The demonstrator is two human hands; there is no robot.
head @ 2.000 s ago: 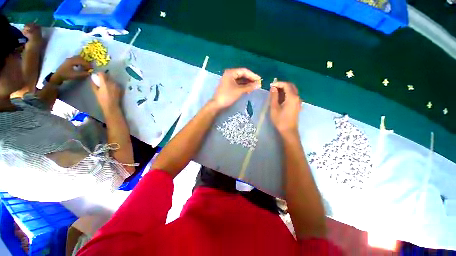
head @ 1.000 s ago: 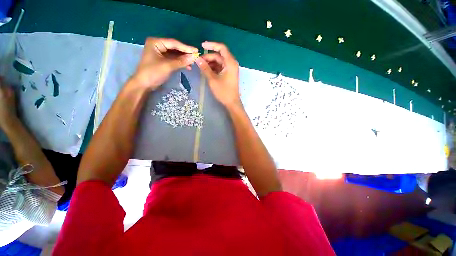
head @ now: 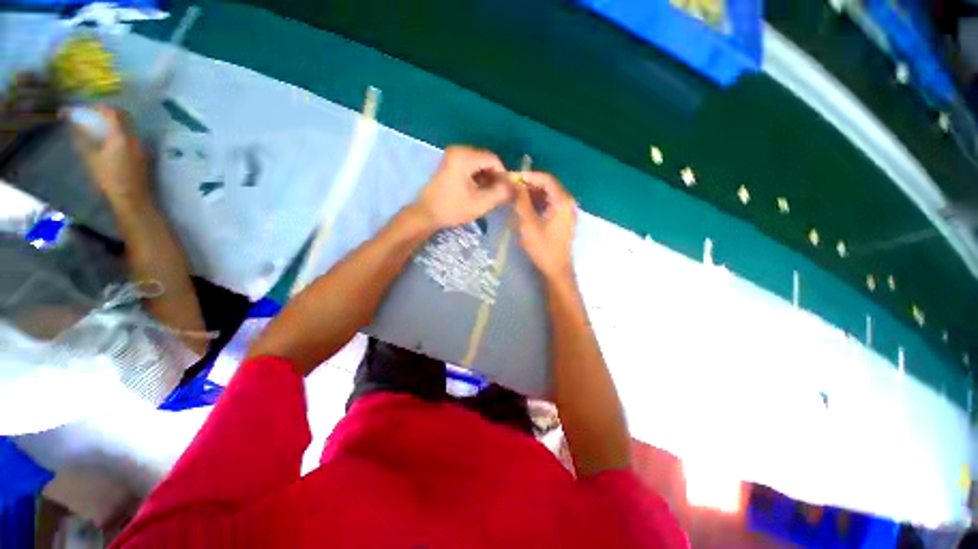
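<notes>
My left hand (head: 464,188) and my right hand (head: 548,222) meet over the far edge of the grey-white bench covering (head: 429,324). Their fingertips pinch a tiny yellow part (head: 519,177) between them. The fingers cover most of it, so its shape is hidden. A loose pile of small white parts (head: 459,262) lies on the covering below my hands, against a tan strip (head: 478,327).
A green conveyor belt (head: 611,118) beyond the bench carries several pale parts, including one (head: 743,194). A blue bin (head: 702,41) is at the top. At left, a neighbour's hand (head: 113,161) holds a white item near a yellow heap (head: 88,64).
Two seconds ago my hands were apart; they came together on the yellow part and remain so. The view has swung right, then back left.
</notes>
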